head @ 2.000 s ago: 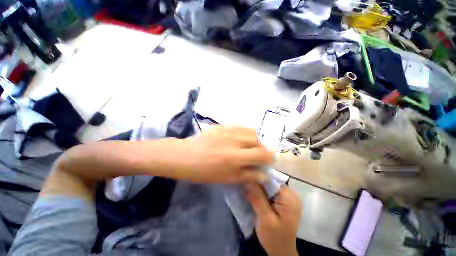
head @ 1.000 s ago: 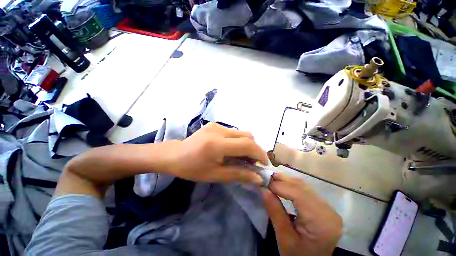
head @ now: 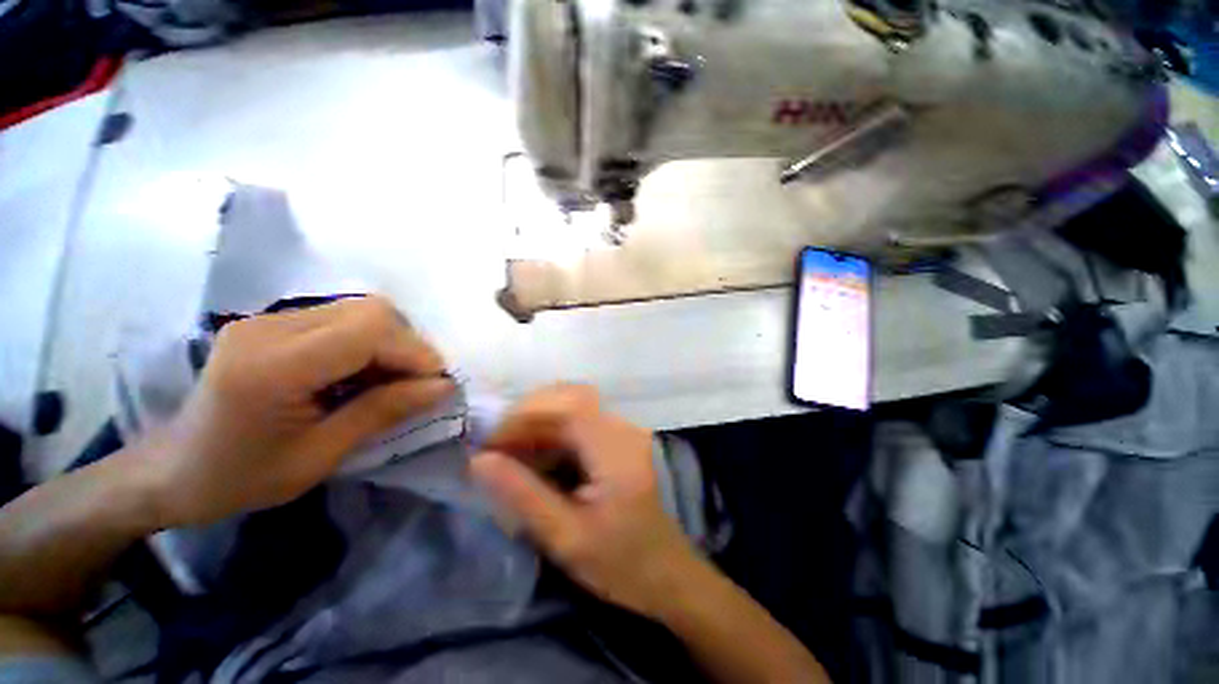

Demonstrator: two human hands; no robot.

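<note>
A light grey garment panel (head: 415, 535) with dark navy parts lies over the front table edge and down towards my lap. My left hand (head: 301, 401) pinches its upper edge between thumb and fingers. My right hand (head: 575, 488) is just to the right, with thumb and fingers closed at the same cloth edge, where a small pale bit shows between the hands. The picture is blurred there, so the exact grip is partly hidden. The cloth is in front of the sewing machine (head: 722, 94), not under its needle.
A smartphone (head: 832, 327) with a lit screen lies on the white table (head: 642, 361) right of my hands. Dark strips (head: 1003, 321) lie beyond it. Grey and navy garments (head: 1069, 508) hang at the right. A red edge (head: 60, 96) shows at the far upper left.
The view has turned right, so the machine and phone now appear further left and the right-hand garments show. Both hands remain close together at the cloth edge.
</note>
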